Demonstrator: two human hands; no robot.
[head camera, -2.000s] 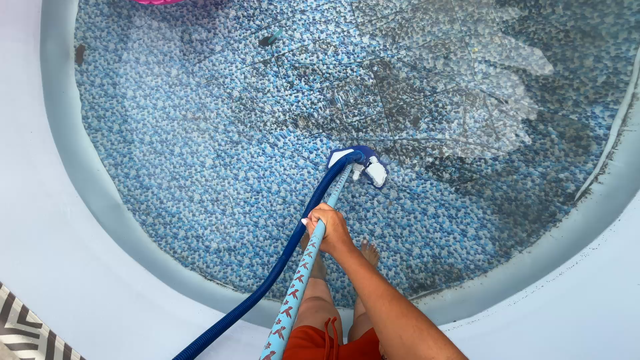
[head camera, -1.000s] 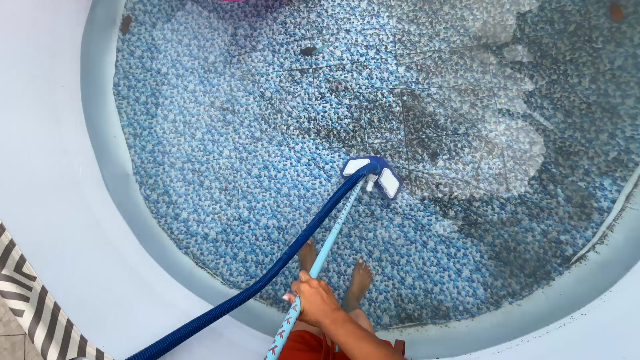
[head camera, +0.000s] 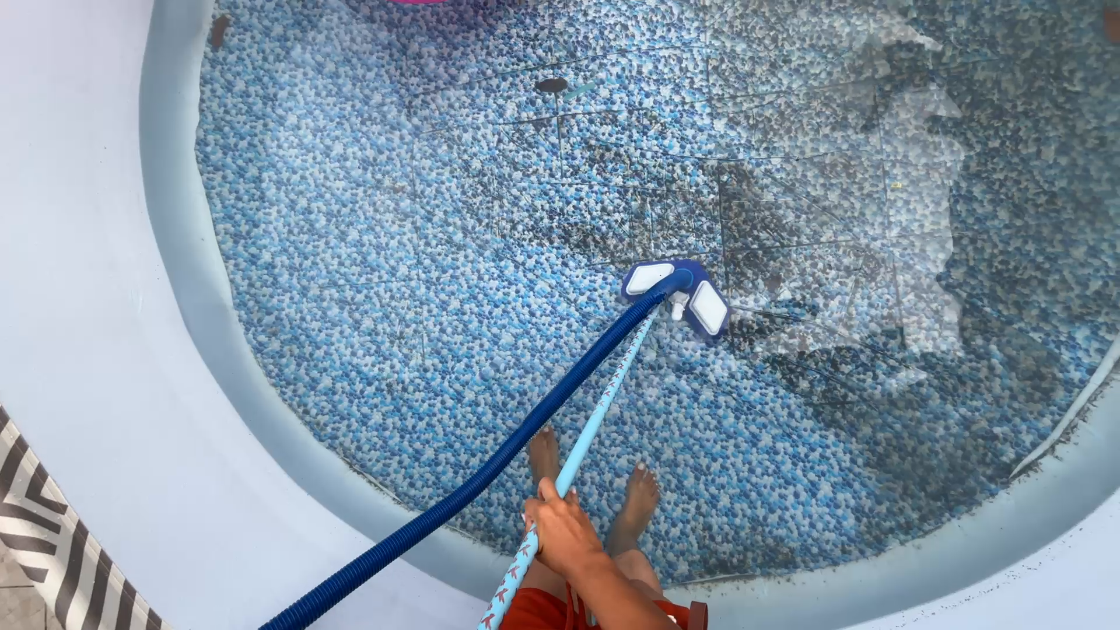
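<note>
My right hand (head camera: pixel 563 529) is closed around a light-blue patterned pole (head camera: pixel 602 409) that slants up and to the right. At its far end a blue pool vacuum head (head camera: pixel 681 296) with white pads rests on the mosaic-patterned pool floor (head camera: pixel 350 332), under water. A ribbed blue hose (head camera: pixel 499 464) joins the vacuum head and runs down to the lower left, beside the pole. My left hand is out of view.
My bare feet (head camera: pixel 637 512) stand on the pool floor near the wall. The pale pool rim (head camera: pixel 201 262) curves around. Dark debris (head camera: pixel 551 85) lies farther off, and a striped surface (head camera: pixel 61 534) shows at lower left. A pink object (head camera: pixel 418 2) touches the top edge.
The vacuum head has moved away from my feet, out along the pool floor, with the pole and hose following. My right hand stays around the pole. The view has shifted somewhat.
</note>
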